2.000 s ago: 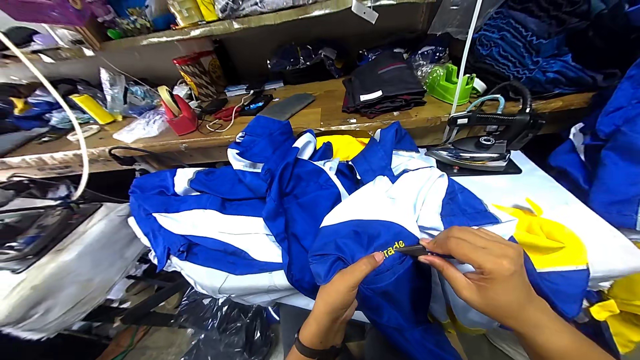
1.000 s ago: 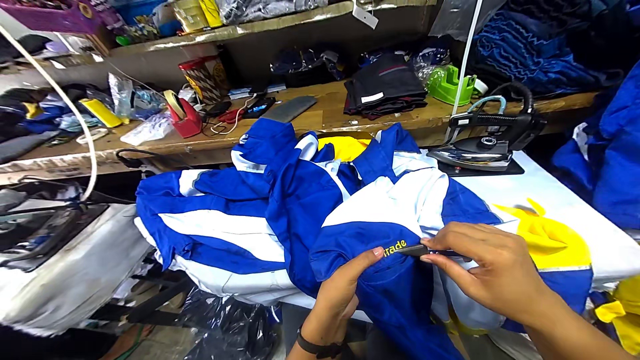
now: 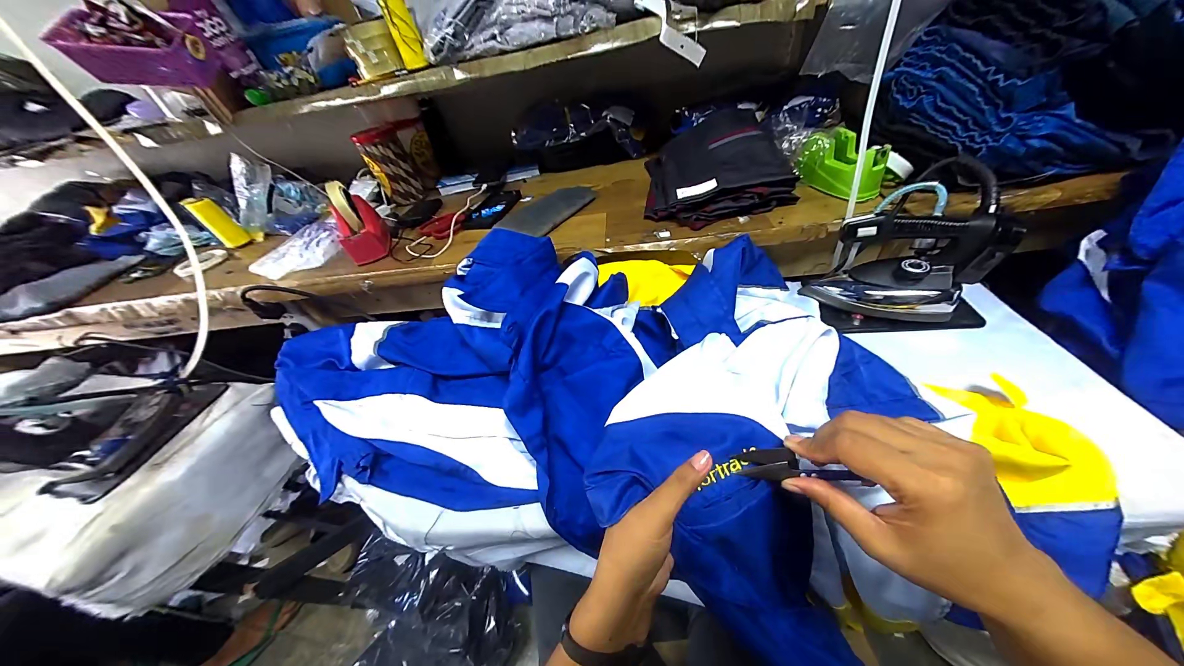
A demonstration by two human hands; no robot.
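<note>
A blue, white and yellow garment (image 3: 684,425) lies spread over a white-covered board, with yellow embroidered lettering on a blue part. My left hand (image 3: 638,555) grips that blue fabric, its thumb on top at the left end of the lettering; the other fingers are partly hidden. Between thumb and fingers my right hand (image 3: 902,504) holds small dark thread snips (image 3: 772,464), their blades over the right end of the lettering. More blue and white fabric (image 3: 416,416) lies bunched to the left.
An iron (image 3: 893,287) stands on a dark pad at the board's back right. Behind runs a wooden shelf (image 3: 610,236) with a red tape dispenser (image 3: 363,231), folded dark clothes (image 3: 721,166) and a green dispenser (image 3: 842,165). A pale cable hangs at left; another board stands below it.
The snips' blades now show apart over the lettering, where they looked closer together before. Both hands have stayed in nearly the same place on the garment.
</note>
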